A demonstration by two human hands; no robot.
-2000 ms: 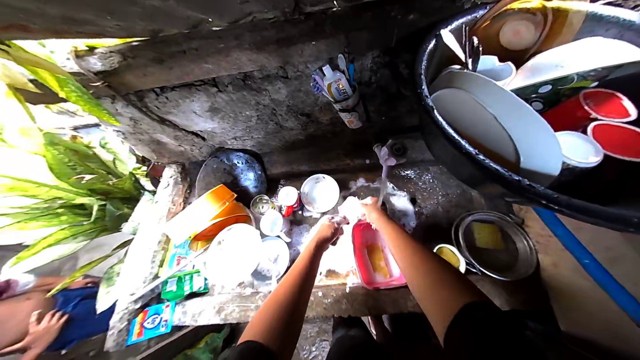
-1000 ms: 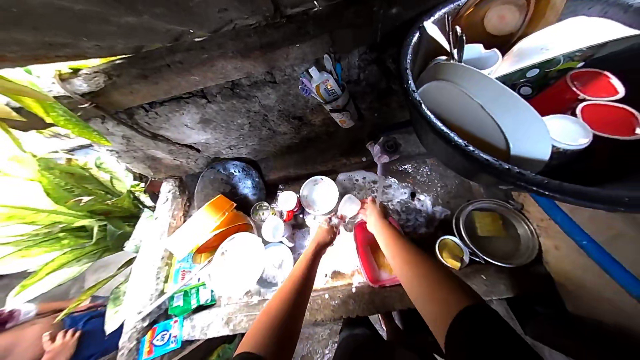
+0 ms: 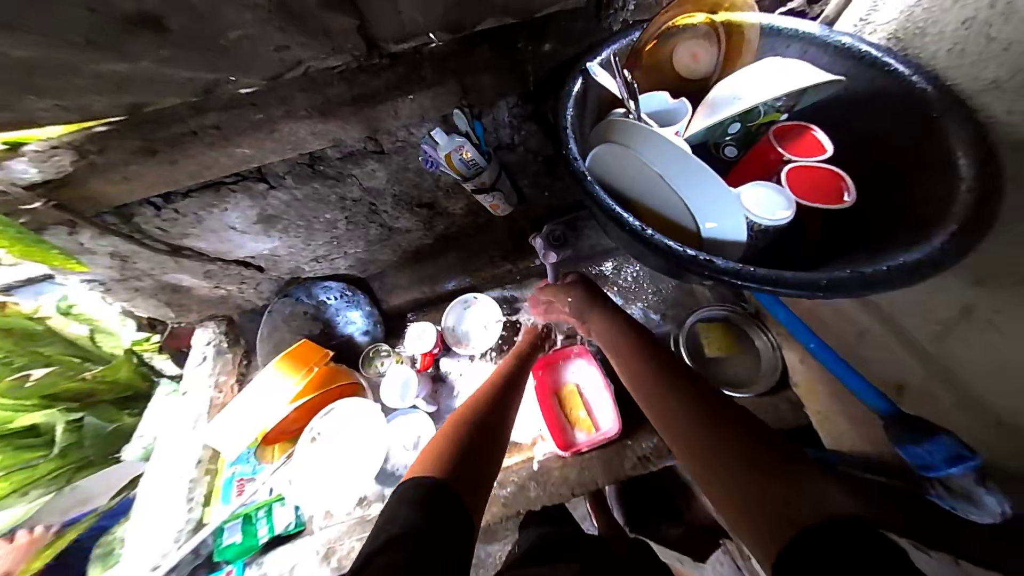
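My right hand is under the tap, its fingers wet and over my left hand, which is mostly hidden. Whether either holds something cannot be made out. Just below them sits a red plastic tub with a yellow sponge inside. Left of my hands lies a white bowl, beside a red and white cup, a glass and a white mug. To the right, a round metal pan holds a yellow piece that may be another sponge.
A large black basin with plates, red cups and cutlery stands at upper right, a blue pipe below it. At left are orange containers, white plates, a dark pan and a green packet. Another person's hand shows at lower left.
My hands have come together beneath the tap; one second ago they were apart, with a white cup-like item by the left one. The round container beside the metal pan is no longer visible.
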